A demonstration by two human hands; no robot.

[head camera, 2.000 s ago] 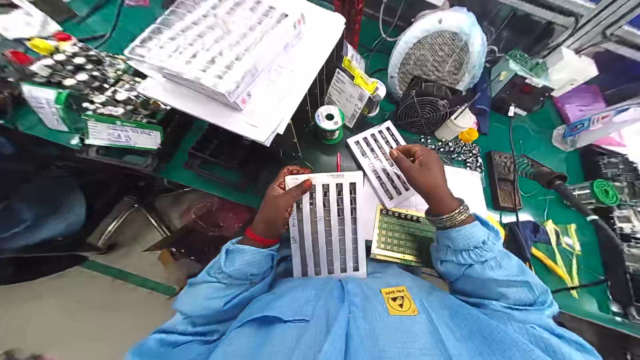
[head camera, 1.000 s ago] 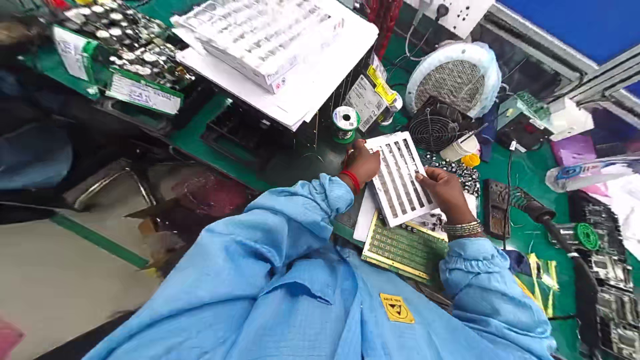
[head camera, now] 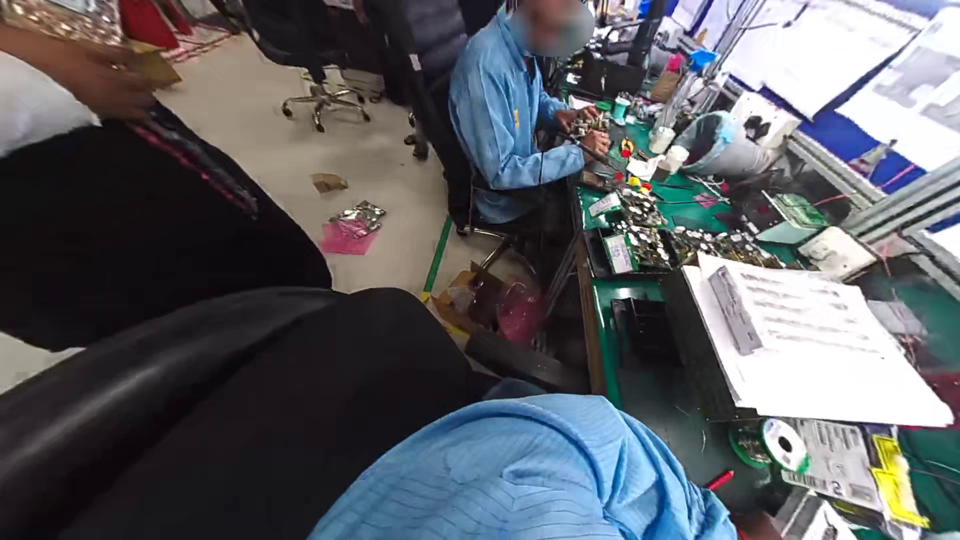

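The head view is turned far to the left. Only a sliver of my left hand [head camera: 759, 525] shows at the bottom edge, beyond my blue sleeve; its fingers are hidden. Close beside it is part of a white object [head camera: 814, 517], cut off by the frame, and I cannot tell whether the hand holds it. A red pen-like stick [head camera: 720, 480] lies near the sleeve. The solder wire spool [head camera: 786, 445] stands by a labelled packet [head camera: 832, 461] with yellow parts. My right hand is out of view.
A stack of white slotted panels [head camera: 810, 311] rests on white sheets at the right. Behind it are bins of small electronic parts [head camera: 649, 244]. A co-worker in blue [head camera: 499, 112] sits farther along the bench. Another person [head camera: 135, 225] is close on the left.
The view has swung strongly left. One second ago both hands were on a white slotted panel above a green circuit board panel; earlier still, each hand held a separate white panel.
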